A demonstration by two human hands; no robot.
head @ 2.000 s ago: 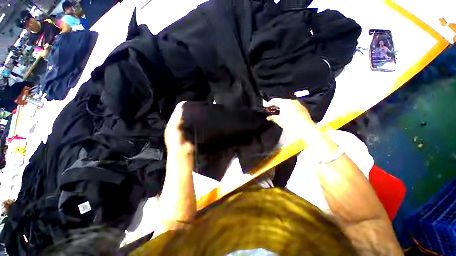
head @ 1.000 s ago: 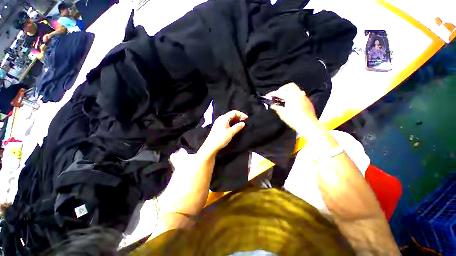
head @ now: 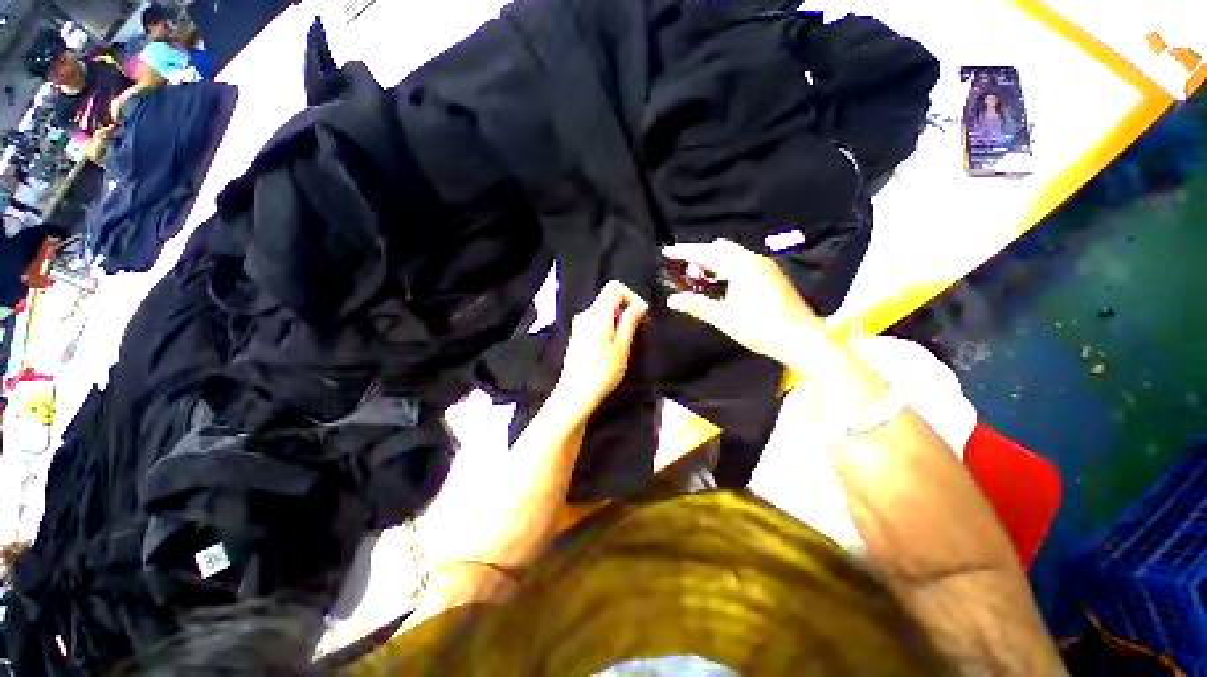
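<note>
A black garment (head: 715,357) lies spread in front of me over the table's near edge. My left hand (head: 602,341) is on it with thumb and fingertips pinched together; whether they grip the cloth or a thread is too small to tell. My right hand (head: 744,298) is just to the right, closed on small dark-reddish thread snips (head: 691,277), their tips pointing left over the cloth. The two hands are a short way apart. A small white label (head: 785,241) shows on the black cloth above my right hand.
A black garment pile (head: 265,384) covers the left and middle of the table. A smartphone (head: 995,122) lies at right near the yellow-orange edging (head: 927,294). A red stool (head: 1013,496) and blue crate (head: 1138,582) stand at lower right. People (head: 86,86) and navy garments (head: 162,165) show at upper left.
My left hand first let go of the lifted cloth, which now lies flat. Since then its fingers have closed, and my right hand has shifted slightly left with the snips.
</note>
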